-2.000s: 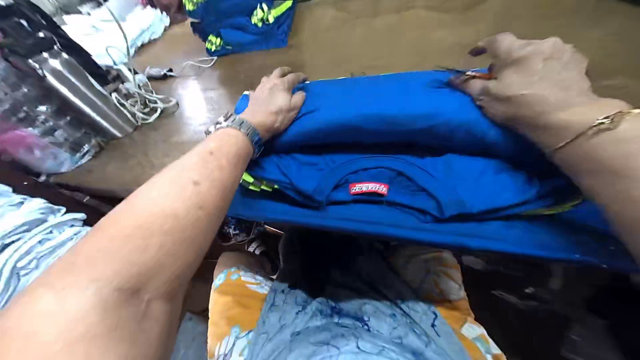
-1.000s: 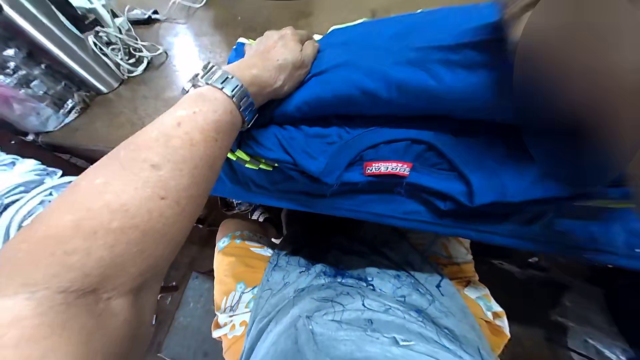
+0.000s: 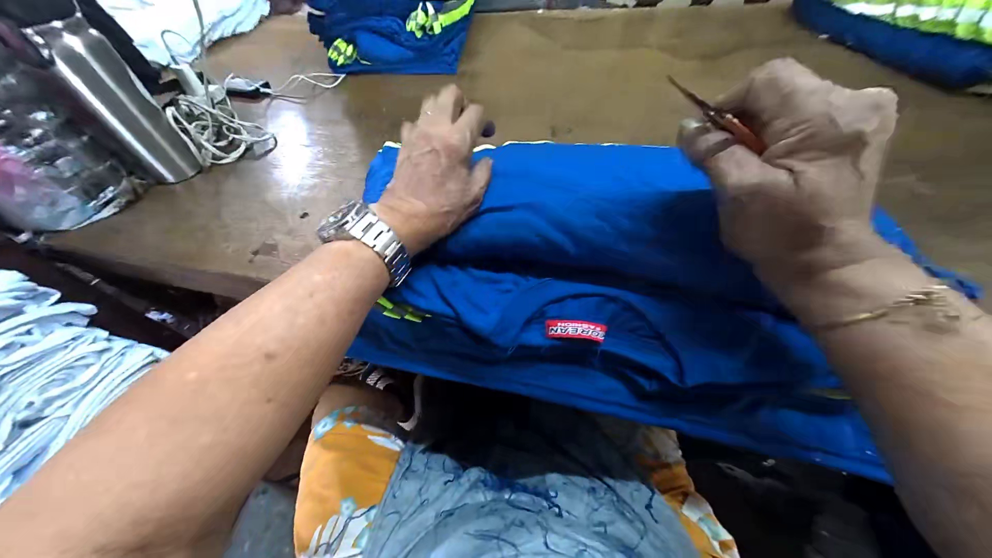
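Note:
A blue knit garment (image 3: 589, 194) with a curved neckline and a small red label (image 3: 576, 330) lies folded over the table's near edge and hangs toward my lap. My left hand (image 3: 442, 159), with a metal watch at the wrist, rests on its far left corner, fingers apart. Above the garment's right part, my right hand (image 3: 790, 147) is closed on a small tool with an orange-red handle and a dark pointed tip (image 3: 709, 108), seemingly thread snips. The lower part of the tool is hidden in the palm.
On the brown table (image 3: 566, 77), a steel bottle (image 3: 116, 97), a tangled white cable (image 3: 213, 128) and a plastic bag (image 3: 54, 163) stand at the left. Blue-and-yellow garments (image 3: 391, 35) lie at the back, more (image 3: 914, 35) at the far right. Pale cloth (image 3: 70, 380) is heaped lower left.
My right hand, a blur close to the camera one second ago, is now over the garment's right part with the tool showing. My left hand's fingers have spread at the far left corner.

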